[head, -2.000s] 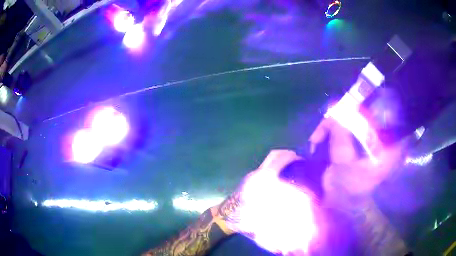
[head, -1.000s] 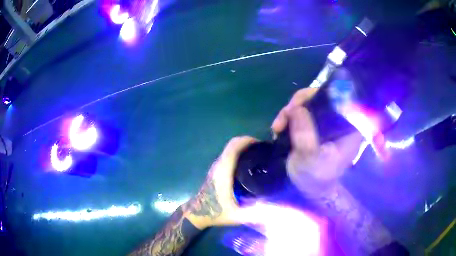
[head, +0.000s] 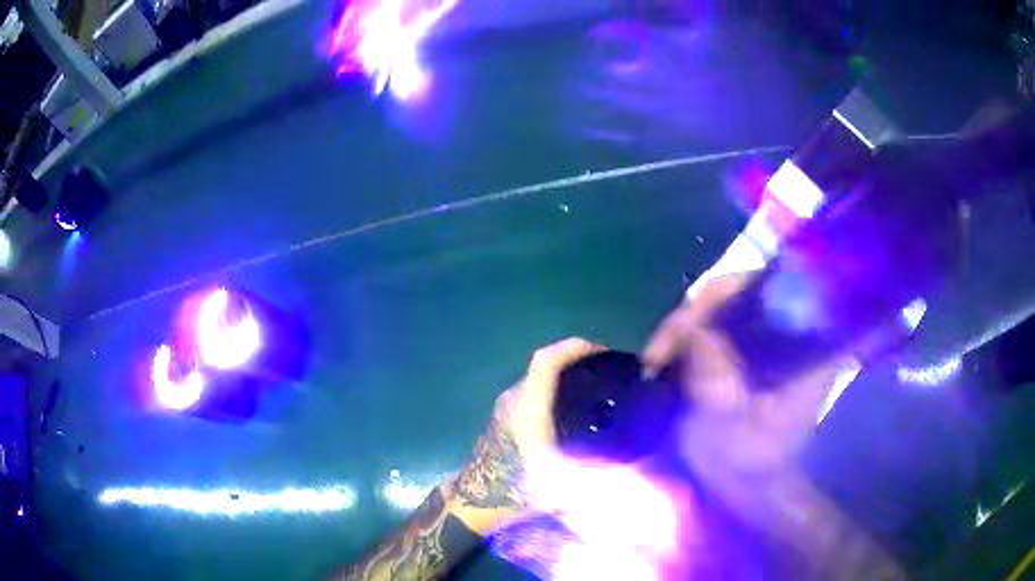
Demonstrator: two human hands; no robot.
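My left hand (head: 524, 429) is shut around a black lamp housing (head: 607, 400), its dark round end with small bright points facing up. A strong white-pink glow flares just below it and hides the lower part. My right hand (head: 738, 397) is blurred, close to the right of the housing, and grips a thick black electric screwdriver (head: 846, 272), also blurred. Its tip and whether it touches the housing cannot be made out.
Two lit lamp units (head: 221, 346) lie at the left on the green bench (head: 431, 306). Another glow (head: 392, 45) is at the top. A grey-white screw feeder (head: 794, 193) stands behind the screwdriver, partly hidden. A small dark lamp (head: 77, 202) is at the far left.
Since the first frame, the housing's dark end has come into view as the glare dropped lower. Over the last second, my hands and the housing sit slightly lower and further right in view.
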